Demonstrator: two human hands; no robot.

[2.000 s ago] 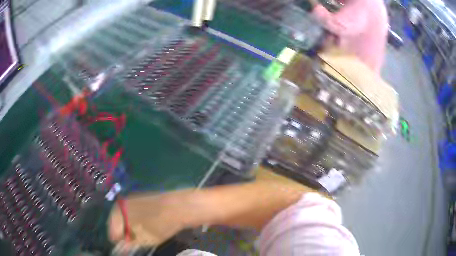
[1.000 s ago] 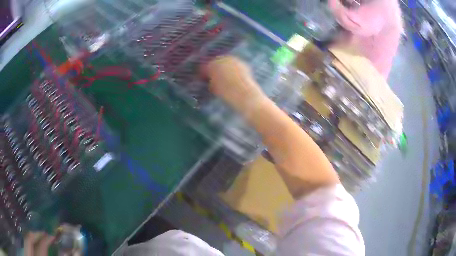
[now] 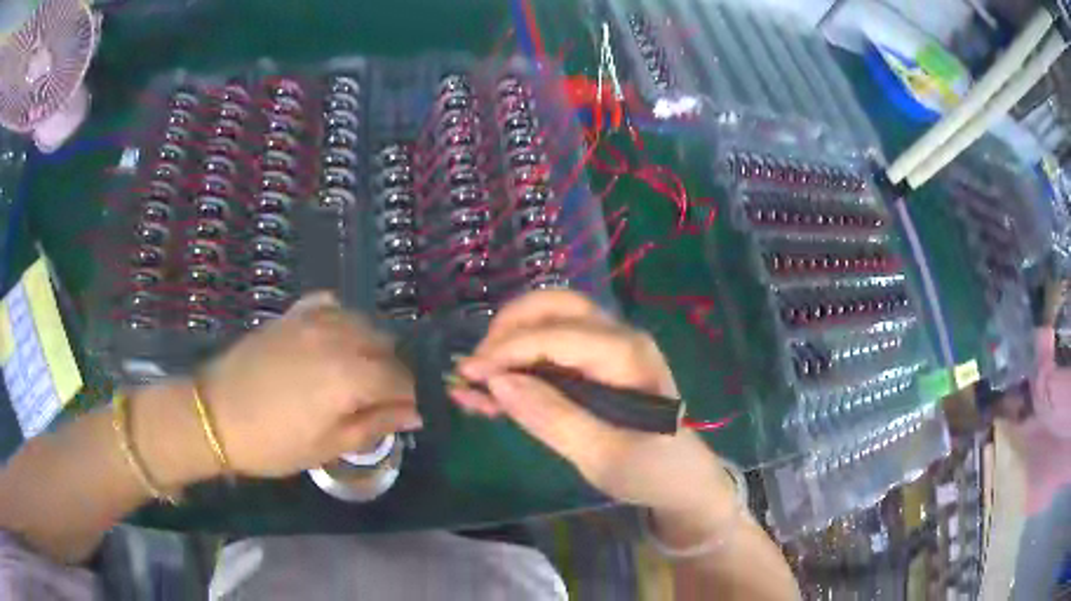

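My right hand holds a black test probe like a pen, its brass tip pointing left. My left hand is just above a round silver metal base near the bench's front edge, fingers bent down. A small pale ring, perhaps a component, shows on the base under its fingertips; whether the fingers grip it is hidden. Behind both hands lies a clear blister tray with rows of dark round components and thin red leads.
A second tray of components lies at the right, with empty trays behind. Red cables lie between the trays. A pink fan and yellow-edged paper are at the left. A person in pink is at the far right.
The view has swung from the right-hand trays to the bench front. My right hand has come back from the right tray and now holds the probe. My left hand is now over the base.
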